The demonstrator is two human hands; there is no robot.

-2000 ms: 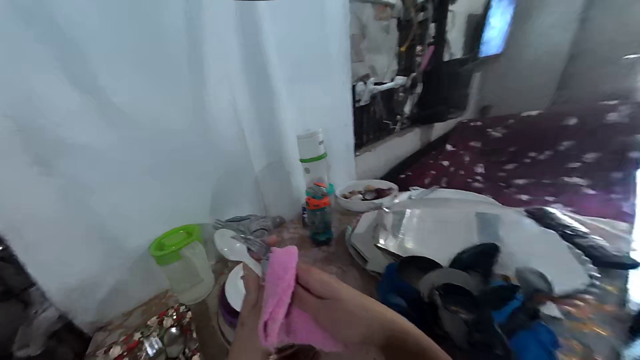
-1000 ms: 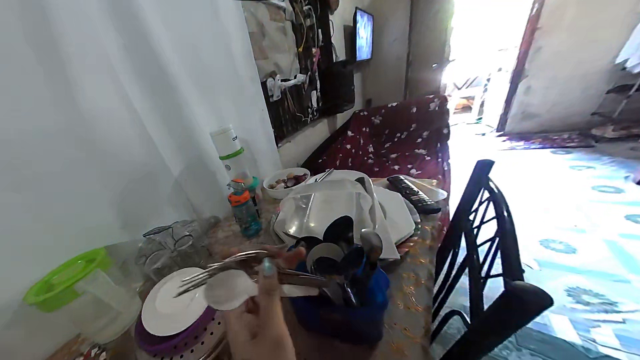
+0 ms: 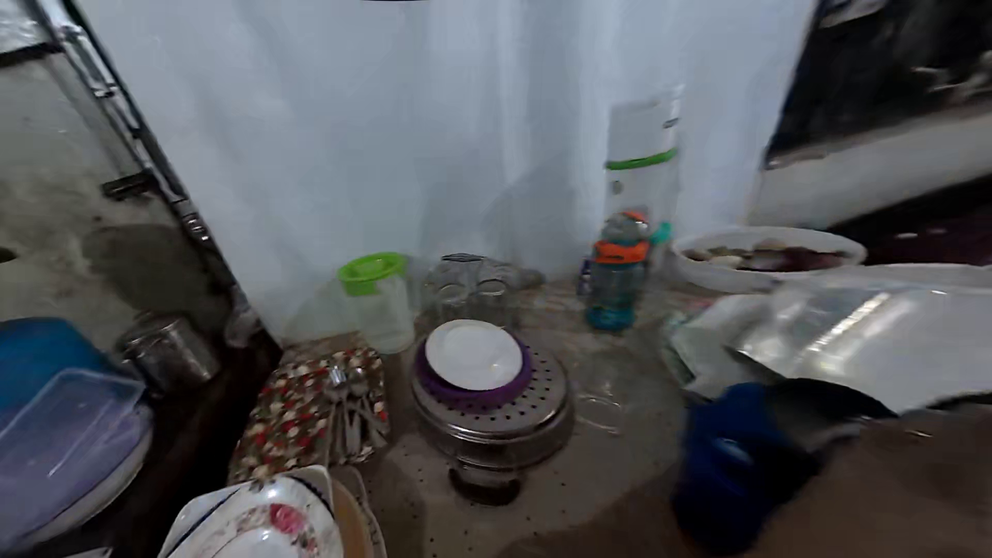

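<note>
At the lower right, a blurred shape that looks like my right hand or forearm (image 3: 891, 488) lies beside a dark blue container (image 3: 721, 465) with dark utensils at its rim. Its fingers cannot be made out, nor whether they hold anything. My left hand is out of view. A white plate (image 3: 474, 354) rests on a purple one, on top of a metal steamer pot (image 3: 546, 395) with a perforated top. Forks and spoons (image 3: 353, 411) lie on a flowered cloth (image 3: 283, 422) to the left. Near the bottom edge is a stack with a floral plate (image 3: 260, 527).
Behind stand a pitcher with a green lid (image 3: 376, 302), upturned glasses (image 3: 469, 291), a teal bottle with an orange band (image 3: 618, 271) and a white bowl of food pieces (image 3: 767, 260). A clear glass (image 3: 601, 395) is right of the pot. Large trays (image 3: 876, 333) fill the right.
The view has swung left. The hand with the white spoon and forks, in front of the plates a second ago, is gone from there. The white spoon is no longer seen.
</note>
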